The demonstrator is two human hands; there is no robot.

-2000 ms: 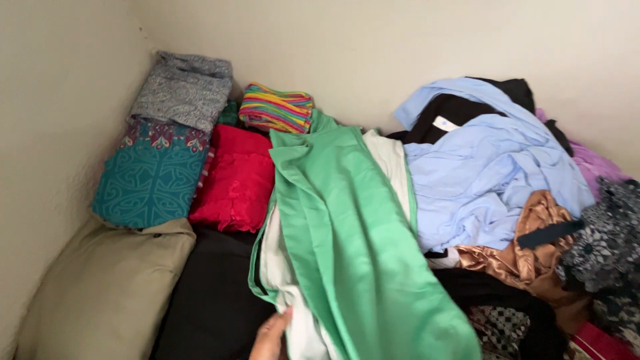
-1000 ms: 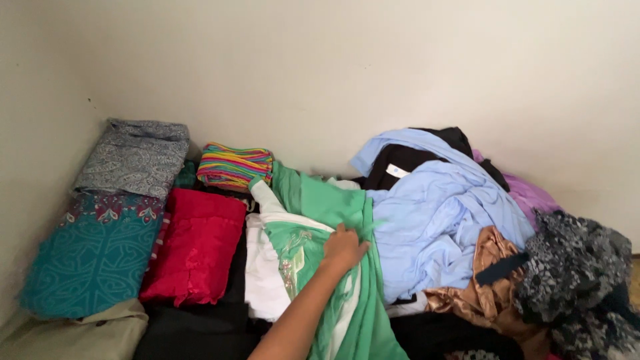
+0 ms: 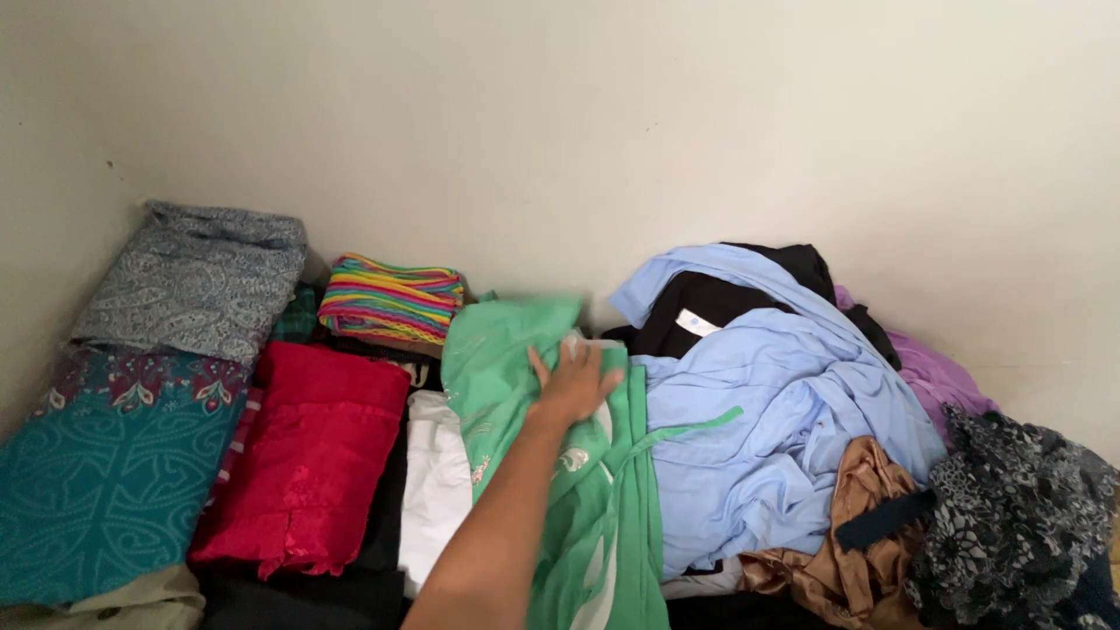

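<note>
A green garment (image 3: 512, 350) with pale floral embroidery lies partly folded over itself in the middle, one narrow green strip reaching right. On its upper part rests my left hand (image 3: 573, 385), fingers spread and slightly blurred, beside a whitish bit of cloth at the fingertips. White cloth (image 3: 433, 490) shows along the garment's left side. To the right, a light blue garment (image 3: 752, 402) lies crumpled and touches the green one. My right hand is not in view.
Folded at left are a grey paisley cloth (image 3: 197, 280), teal patterned cloth (image 3: 105, 481), red cloth (image 3: 306, 455) and striped multicoloured cloth (image 3: 389, 297). Loose at right lie brown satin (image 3: 875, 560), a black floral-patterned cloth (image 3: 1015, 525) and purple cloth (image 3: 936, 376). A wall (image 3: 560, 131) stands behind.
The green garment, spread long toward the front two seconds ago, now lies partly folded over itself. My left hand has moved from its lower left edge to its upper part.
</note>
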